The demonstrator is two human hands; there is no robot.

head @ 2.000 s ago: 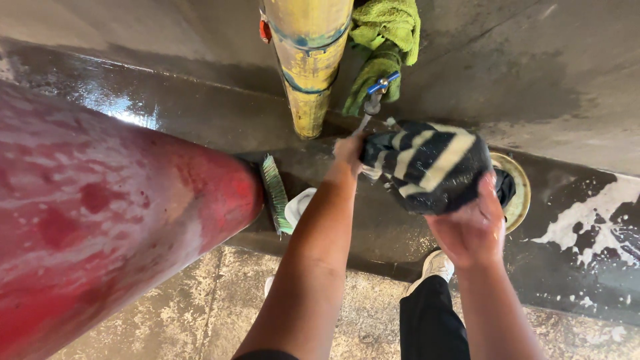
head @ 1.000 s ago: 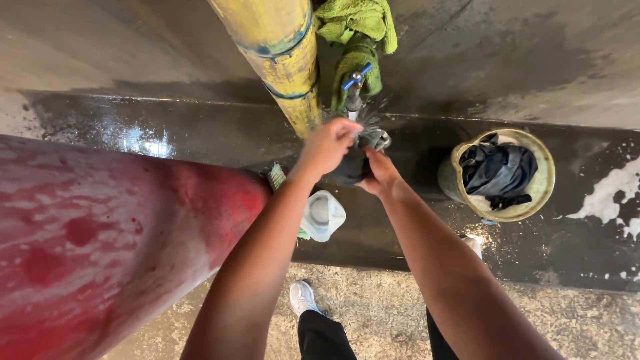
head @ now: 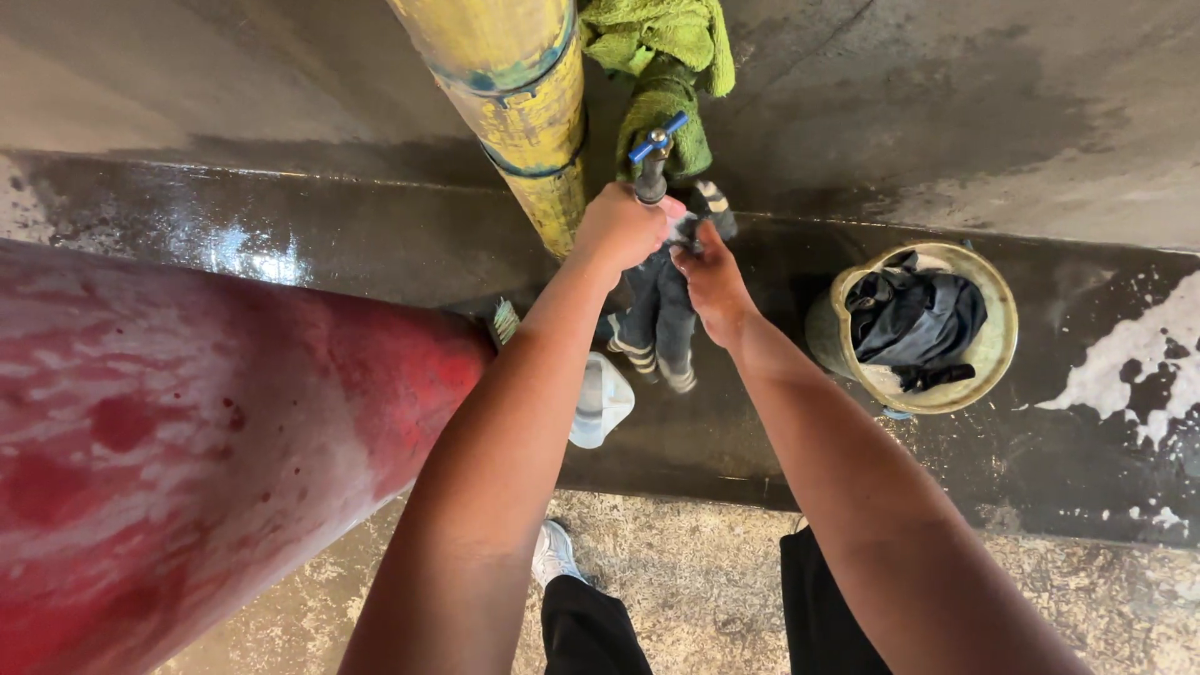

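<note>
A dark striped cloth [head: 661, 305], wet and hanging down in folds, is held under the metal spout of a water tap [head: 652, 169] with a blue handle. My left hand [head: 626, 228] is closed on the cloth at its upper part, right at the spout. On the right side my right hand [head: 710, 281] touches the same cloth, thumb up and fingers partly spread; whether it grips is unclear. Water runs between the hands. Green towelling [head: 670, 103] is wrapped round the pipe behind the tap.
A bucket [head: 1001, 347] holding dark wet cloth stands at the right. A yellow pipe [head: 520, 112] rises left of the tap. A large red and white column [head: 234, 431] fills the left side, near a brush [head: 505, 322] and a translucent plastic container [head: 600, 401]. Suds lie far right.
The striped cloth was bunched up between both hands, right of the tap, two seconds ago; now it hangs lengthwise beneath the spout. The view has shifted, showing the whole bucket.
</note>
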